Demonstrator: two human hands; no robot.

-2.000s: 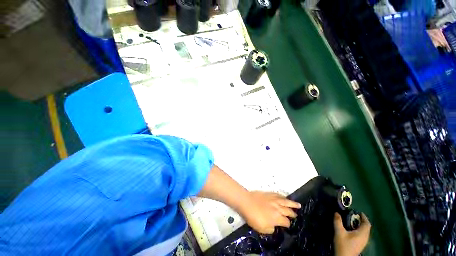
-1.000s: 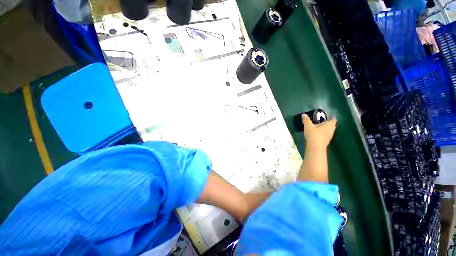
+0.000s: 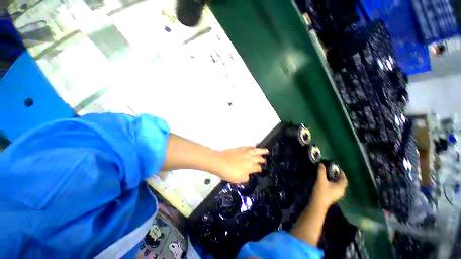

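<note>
The glossy black blister tray (image 3: 273, 182) lies at the lower middle, over the edge of the white worktop. Two black cylindrical units with pale rings, an upper one (image 3: 304, 135) and a lower one (image 3: 314, 153), stand along its belt-side edge. My right hand (image 3: 331, 187) grips a third unit (image 3: 333, 171) at the same edge, beside the other two. Whether it sits in a pocket cannot be told. My left hand (image 3: 241, 164) lies on the tray's near-left edge with fingers apart, gripping nothing. The other visible pockets look dark and shiny.
The green conveyor belt (image 3: 283, 66) runs beyond the tray. Stacked black trays (image 3: 369, 96) and blue crates (image 3: 399, 35) are on its far side. Printed sheets (image 3: 167, 76) cover the worktop, with a dark unit (image 3: 190, 11) at the top edge. A blue stool (image 3: 30, 91) is at left.
My right hand has come back from the belt to the tray with the unit it grasped there. The view has shifted towards the tray, showing more of it.
</note>
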